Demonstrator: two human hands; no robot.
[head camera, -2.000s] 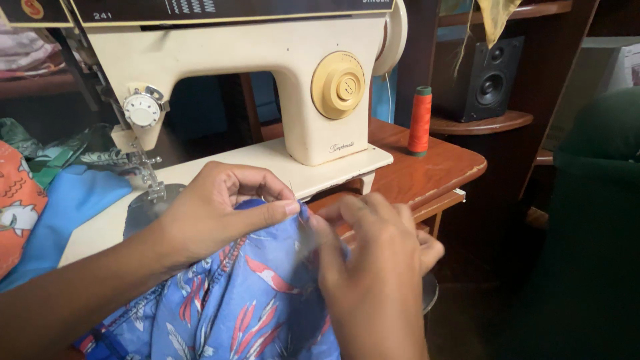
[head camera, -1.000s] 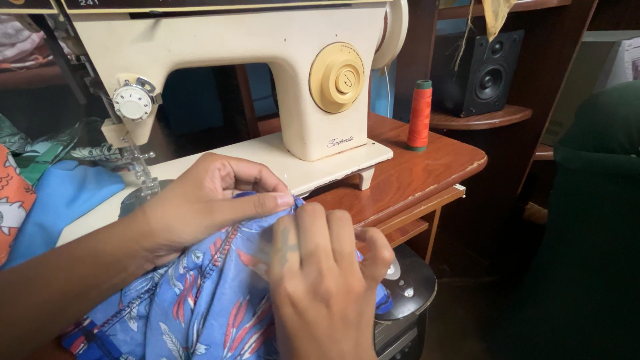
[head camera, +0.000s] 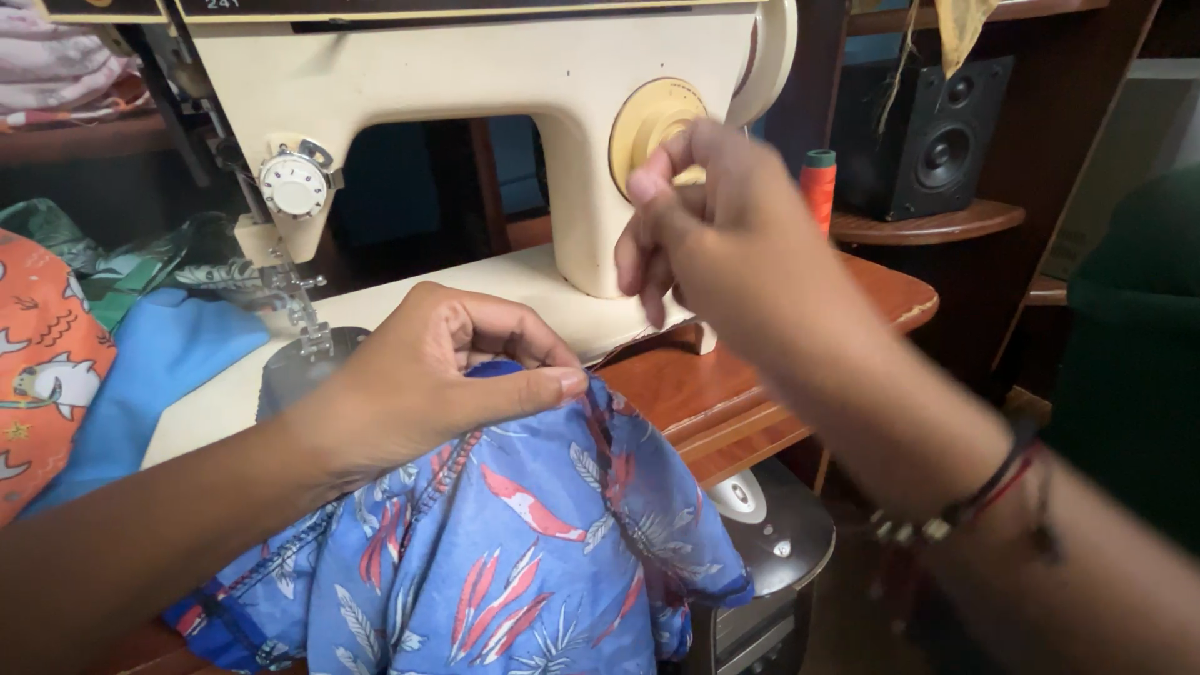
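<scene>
My left hand (head camera: 459, 375) pinches the top edge of a blue garment (head camera: 525, 544) printed with red and white leaf shapes, which hangs below it with its dark seams showing. A dark thread (head camera: 623, 349) rises from the pinched edge toward my right hand (head camera: 703, 206). That hand is raised in front of the sewing machine's cream dial, thumb and forefinger pressed together and blurred; a needle between them cannot be made out. The cream sewing machine (head camera: 450, 75) stands behind both hands, its presser foot (head camera: 317, 339) left of my left hand.
An orange printed cloth (head camera: 47, 375) and a light blue cloth (head camera: 169, 375) lie at the left. A red thread spool (head camera: 818, 192) stands behind my right forearm on the wooden table (head camera: 872, 286). Beyond are a black speaker (head camera: 923, 141) on a shelf and, below, a dark, glossy device (head camera: 787, 534).
My right hand has moved from the garment's edge up and away, in front of the machine's dial. My left hand still pinches the cloth.
</scene>
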